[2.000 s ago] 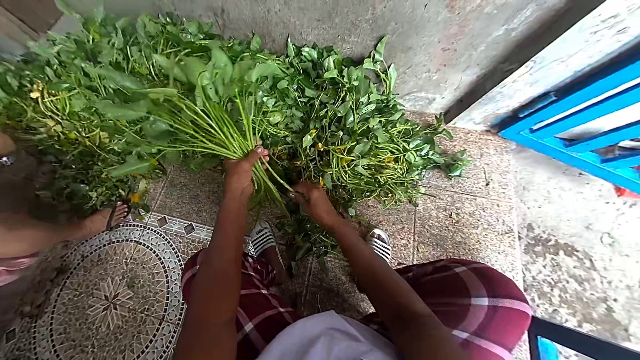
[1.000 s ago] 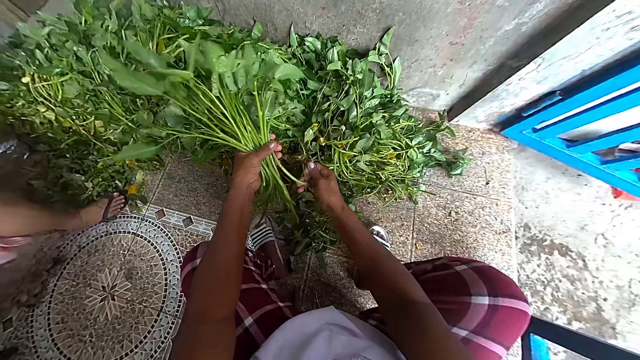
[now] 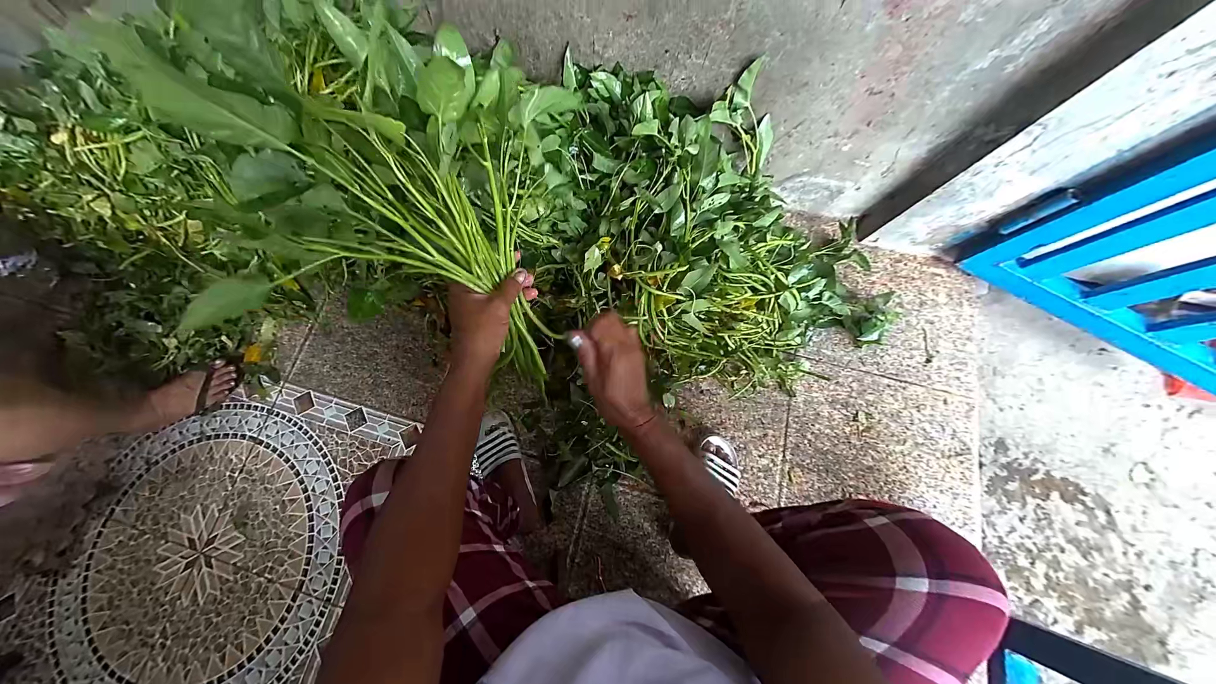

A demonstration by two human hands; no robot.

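My left hand (image 3: 486,318) is closed around a bunch of long-stemmed leafy greens (image 3: 446,218), its leaves fanning up and to the left. The cut stem ends stick out below the fist. Just right of them is my right hand (image 3: 613,366), its fingers curled at the tip of one stem that bends out of the bunch; whether they pinch it is blurred. Behind both hands a heap of loose greens (image 3: 684,209) lies on the tiled floor against the wall, with some yellow leaves among it. Small trimmings (image 3: 589,437) lie between my feet.
At the left is another person's bare leg and sandalled foot (image 3: 195,388), beside a round mosaic pattern (image 3: 204,551) in the floor. A grey concrete wall (image 3: 836,85) stands behind the heap. To the right is a blue metal gate (image 3: 1102,275) over rough concrete.
My left hand has stayed closed on the bunch. My right hand has moved a little away from the left one, and its fingers are more curled than a second ago.
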